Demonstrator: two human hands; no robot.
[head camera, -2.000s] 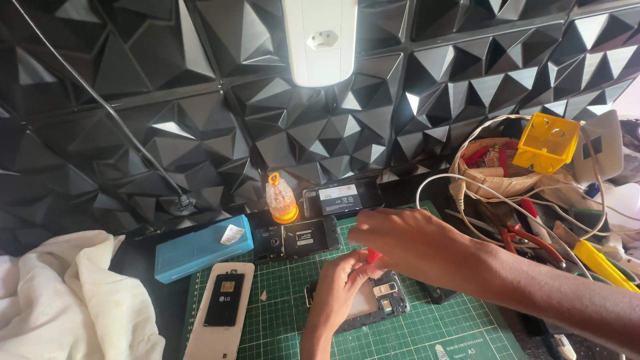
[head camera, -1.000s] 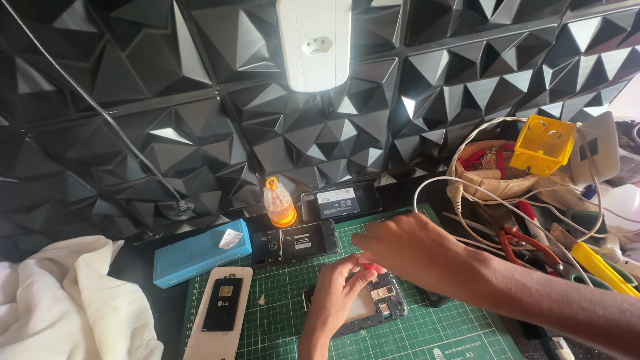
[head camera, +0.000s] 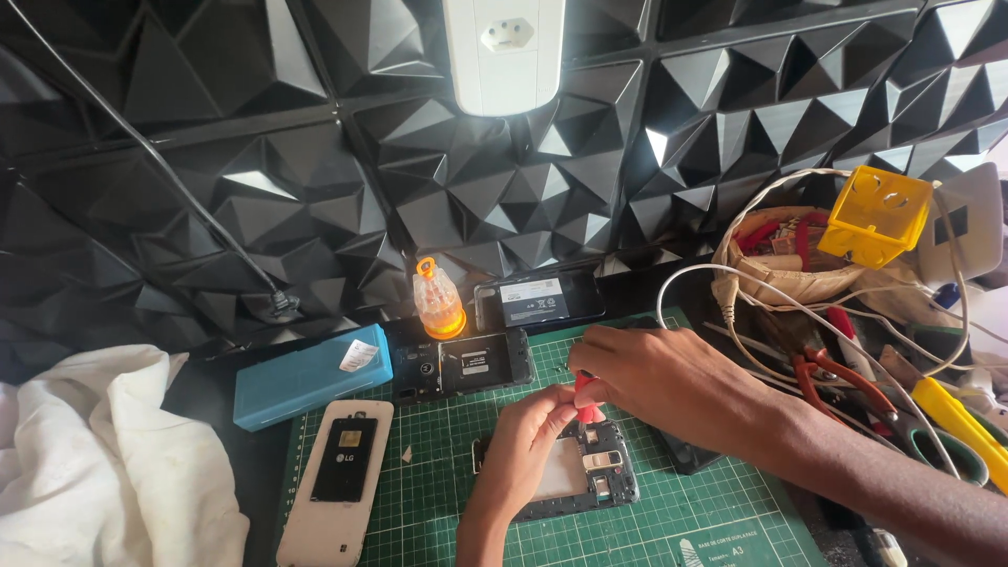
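Note:
An opened smartphone chassis (head camera: 563, 480) lies on a green cutting mat (head camera: 425, 520). My right hand (head camera: 654, 378), coming from the right, is closed on the red handle of a small screwdriver (head camera: 585, 398), which stands over the chassis's upper edge. My left hand (head camera: 524, 449) rests over the chassis's left part, its thumb and index finger pinching the lower part of the same red handle. The screwdriver's tip is too small to make out clearly. Left of the hands, a black LG battery (head camera: 344, 459) lies on a pale phone back cover (head camera: 303, 531).
Behind the hands are a black phone frame (head camera: 516, 358), a battery on a phone cover (head camera: 535, 302), an orange-based bit holder (head camera: 439, 307) and a blue case (head camera: 303, 378). White cloth (head camera: 118, 465) lies left. Pliers (head camera: 843, 378), cables and a basket (head camera: 795, 276) crowd the right.
My right hand has shifted slightly at the red screwdriver handle, and more of the handle shows between my hands. The chassis has stayed in about the same place.

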